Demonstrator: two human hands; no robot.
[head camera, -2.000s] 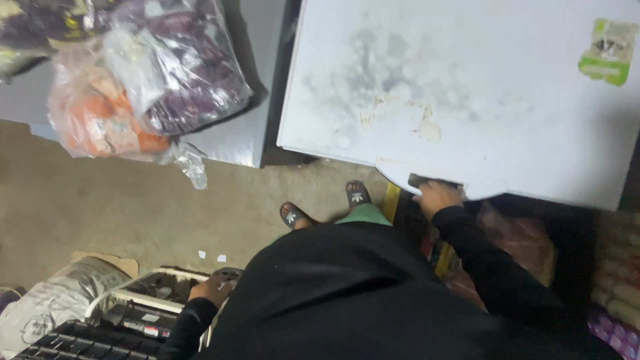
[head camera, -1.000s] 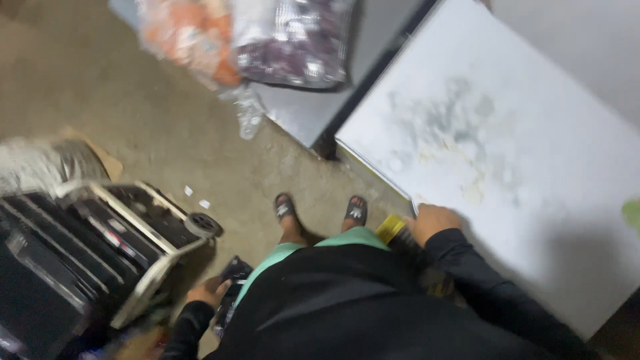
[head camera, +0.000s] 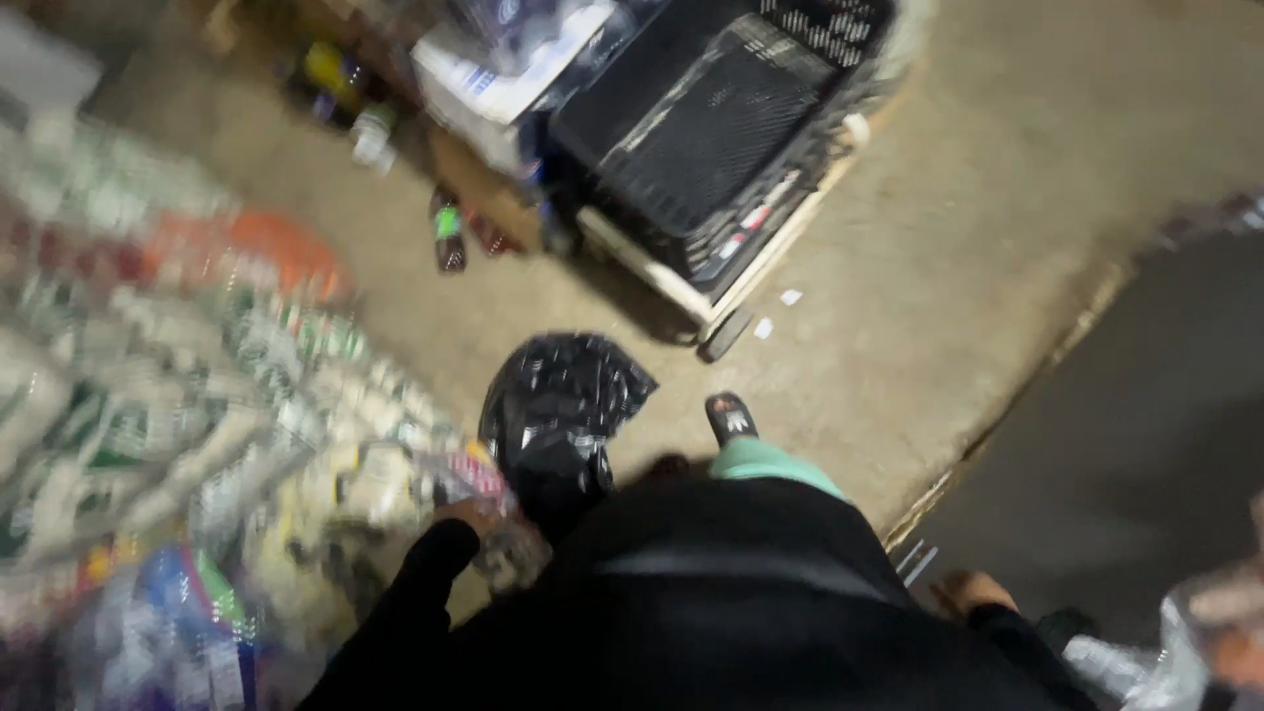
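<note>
My left hand (head camera: 476, 513) is blurred at the lower left, beside a black plastic bag (head camera: 553, 415) and heaped packaged goods (head camera: 365, 484); whether it grips either does not show. At the lower right, my right hand (head camera: 973, 592) is low beside a dark grey surface (head camera: 1116, 425), partly hidden and blurred, its fingers unclear. A clear plastic bag (head camera: 1165, 652) with something orange lies to the right of that hand.
A cart (head camera: 681, 286) carrying black plastic crates (head camera: 681, 128) stands ahead on the concrete floor. Bottles (head camera: 449, 237) are on the floor left of it. Piles of packaged goods fill the left side. Small white scraps (head camera: 790, 296) lie by the cart's wheel.
The view has turned strongly to the left. My right hand, earlier at the edge of the white lid, is now away from it. The black bag by my left hand is now seen more fully.
</note>
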